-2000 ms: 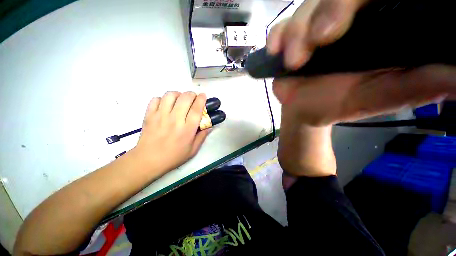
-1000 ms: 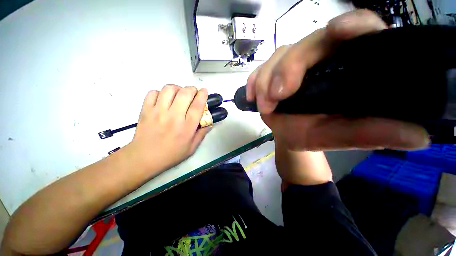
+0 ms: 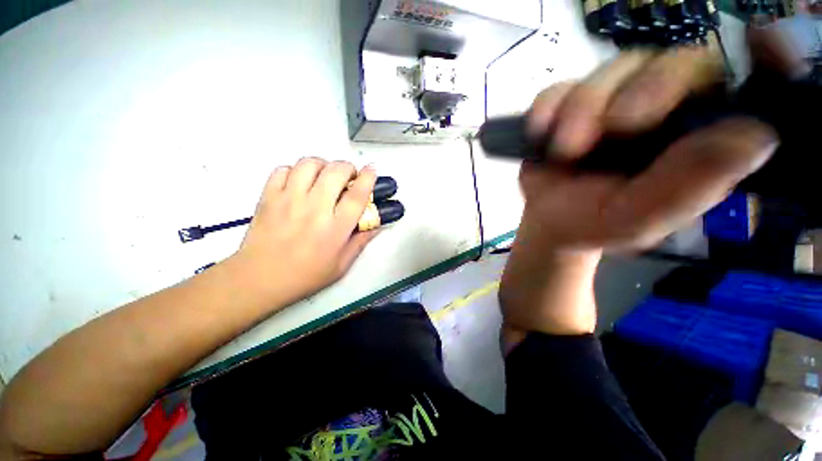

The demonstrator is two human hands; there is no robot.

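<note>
My left hand [image 3: 311, 216] holds two black cabled units [image 3: 389, 212] side by side on the bench, with a yellow-tan band around them. Their rounded ends stick out past my fingers. A lead with a connector [image 3: 191, 234] runs out on the left side of my hand, and a second connector tip shows below it. My right hand [image 3: 631, 153], blurred, grips the black electric screwdriver [image 3: 506, 138], raised at the right of the screw feeder. Its thin bit points left near the feeder's front corner. Whether a screw is on the bit cannot be told.
The silver-grey screw feeder [image 3: 397, 135] stands on the white bench, with a small metal pick-up block [image 3: 437, 75]. A thin black feeder cord [image 3: 478, 198] crosses to the green bench edge. Black units [image 3: 649, 16] lie at the upper right. Blue crates [image 3: 694, 329] stand below right.
The screwdriver was at the feeder, then its bit was at the upper unit's end; now it is up and right, away from the units. My left hand has barely moved.
</note>
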